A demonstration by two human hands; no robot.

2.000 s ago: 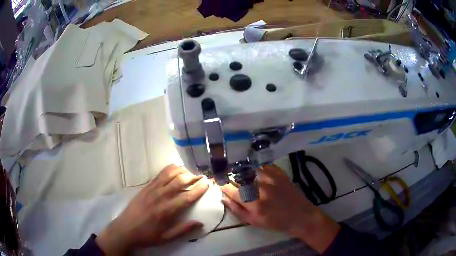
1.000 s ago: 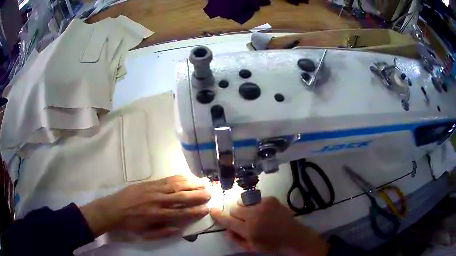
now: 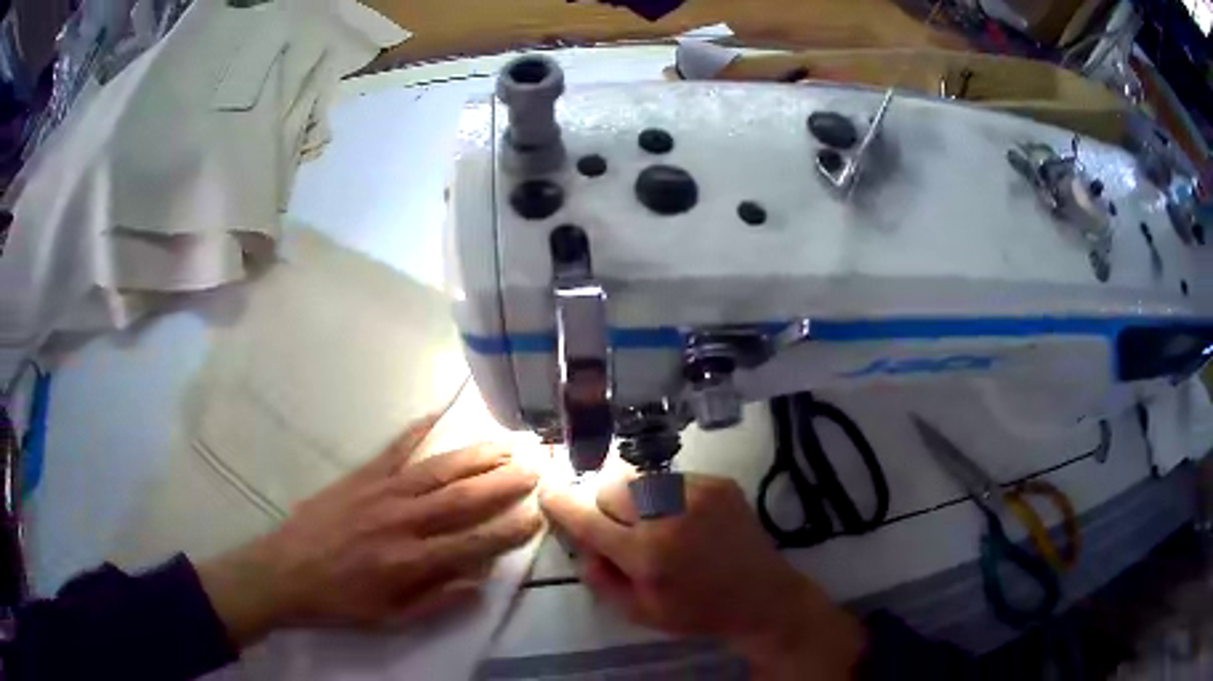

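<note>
A beige garment panel [image 3: 286, 366] lies on the table left of the sewing machine head [image 3: 798, 266], turned at an angle, with a stitched line showing on it. Paler cloth shows below my left hand. My left hand [image 3: 399, 532] lies flat on the cloth, fingertips near the bright needle area. My right hand [image 3: 692, 565] is at the cloth edge just right of the needle, partly behind the tension knob [image 3: 656, 495]. Its fingertips are close to my left fingertips. Lamp glare hides the needle and presser foot, and whether my right fingers pinch the cloth is unclear.
Black-handled shears [image 3: 822, 472] lie right of the needle. Scissors with yellow and green handles [image 3: 1018, 532] lie further right. Stacked cream panels [image 3: 173, 173] lie at the left rear. The table's grey front edge [image 3: 905, 585] runs below. A brown board [image 3: 532, 24] is behind.
The beige panel has turned, so its stitched line now slants down to the right. Both hands stay by the needle. The camera view has shifted, and the machine head appears higher.
</note>
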